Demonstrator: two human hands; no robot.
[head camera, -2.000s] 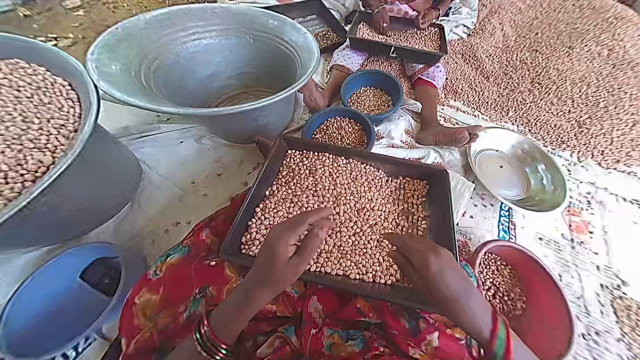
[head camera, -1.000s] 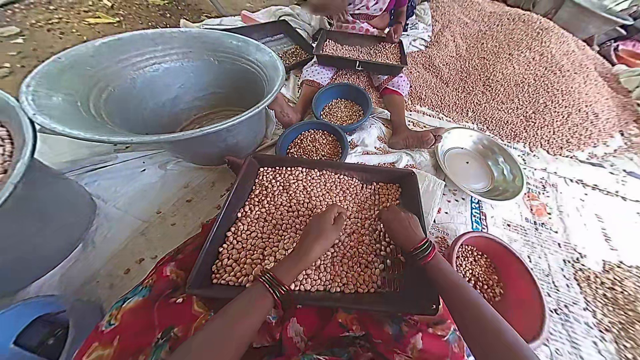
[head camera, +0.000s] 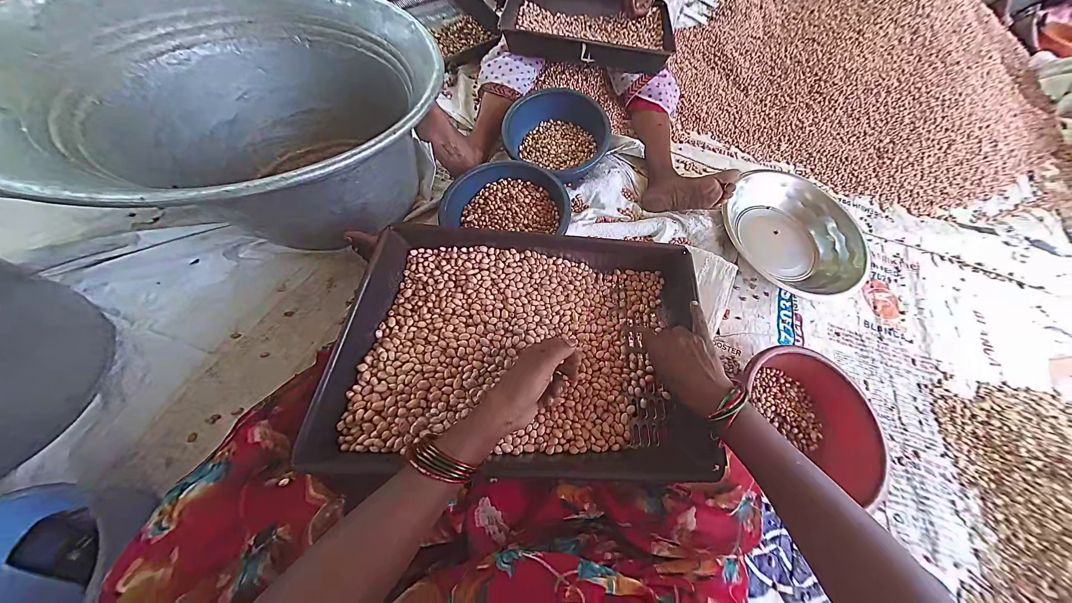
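Note:
A dark rectangular tray (head camera: 331, 402) lies across my lap, holding a layer of tan, nut-like kernels (head camera: 469, 335). My left hand (head camera: 536, 385) is over the middle of the kernels with its fingers curled; whether it pinches any cannot be seen. At the tray's right side, my right hand (head camera: 682, 364) is bent down near the slotted part of the tray floor (head camera: 646, 423), its fingertips partly hidden. Bangles circle both wrists. To the right of the tray, a red bowl (head camera: 854, 435) holds more kernels.
A big metal tub (head camera: 335, 188) stands at the upper left. Two blue bowls (head camera: 507, 167) (head camera: 578, 96) of kernels sit beyond my tray, near another person's feet and dark tray (head camera: 586, 50). A steel basin (head camera: 779, 239) lies right of them, below a large heap of kernels (head camera: 854, 92).
Two seconds ago both hands were over the kernels, farther from the tray's right wall; my right hand is now by that wall. More of the slotted floor shows there.

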